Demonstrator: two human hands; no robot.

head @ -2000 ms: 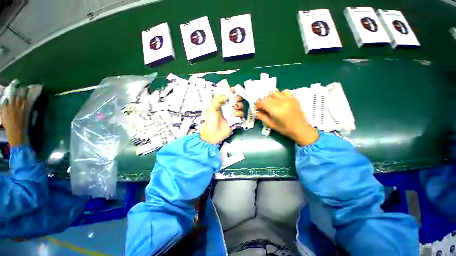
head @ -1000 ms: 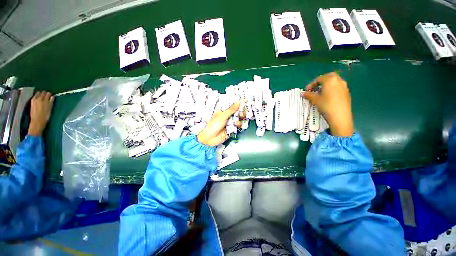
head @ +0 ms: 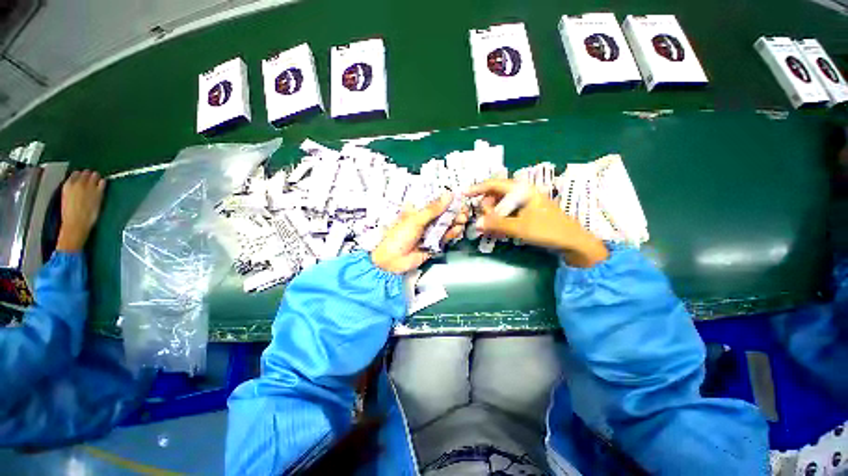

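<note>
My left hand [head: 416,234] holds a white printed leaflet [head: 437,232] between its fingers, in front of the middle of the bench. My right hand [head: 525,216] is just right of it, fingertips close to the left hand's; whether it grips a strip is too blurred to tell. A messy leaflet pile [head: 321,200] lies left of my hands. A small group of upright strips [head: 476,163] stands just beyond my fingers. A fanned leaflet stack [head: 604,200] lies to the right, partly hidden by my right hand.
A crumpled clear poly bag [head: 172,270] lies left of the pile. White smart band boxes [head: 503,63] stand spaced along the far green strip. Another person's hand [head: 82,206] rests at far left beside grey cartons [head: 28,214]. A loose leaflet [head: 428,296] lies near the bench's front edge.
My right hand moved right to the leaflet stack, then came back left beside my left hand. The white boxes have shifted left, and more boxes show at the far right.
</note>
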